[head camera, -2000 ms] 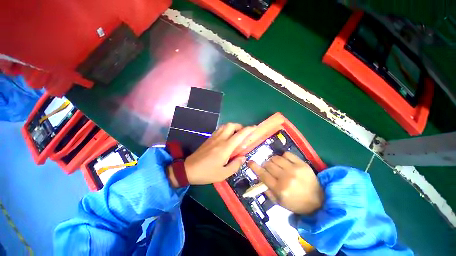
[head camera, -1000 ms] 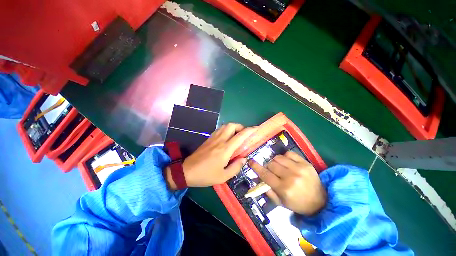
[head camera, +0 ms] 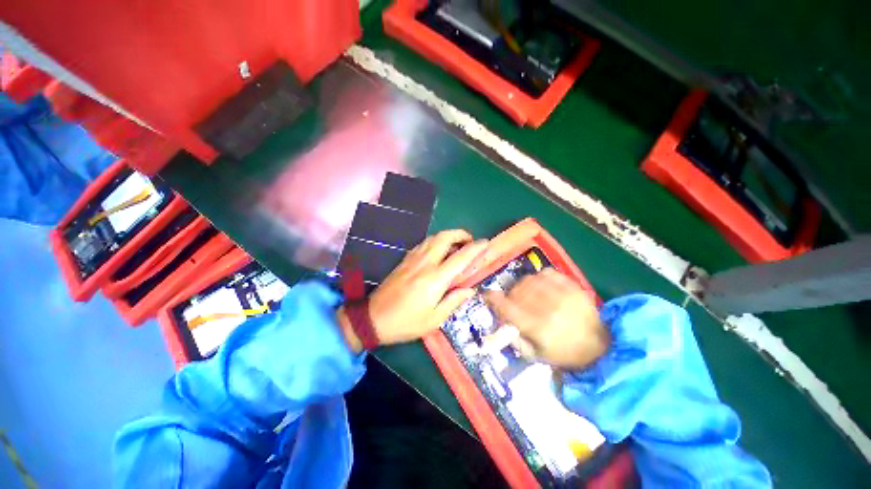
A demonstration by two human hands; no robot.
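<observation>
An opened tablet [head camera: 542, 411], with circuit board and white battery showing, lies in a red tray [head camera: 462, 394] in front of me. My left hand [head camera: 420, 291] grips the tray's upper left rim, its thumb reaching over the inner edge. My right hand [head camera: 556, 320] is blurred, over the board with its fingers bent. A pale tool [head camera: 503, 338] shows blurred beneath its fingers, and its far end is hidden. Black sheets [head camera: 387, 225] lie on the green bench beside my left hand.
Other red trays with tablets lie at left [head camera: 81, 263], top [head camera: 528, 107] and right [head camera: 702, 201]. A red bin [head camera: 191, 57] with a dark block [head camera: 253, 113] against it is upper left. A chipped white edge [head camera: 573, 199] and grey post [head camera: 793, 277] border the bench. A blue sleeve shows far left.
The view has shifted a little. My right hand has moved slightly up over the board and is blurred, uncovering more of the battery. My left hand keeps its place on the tray.
</observation>
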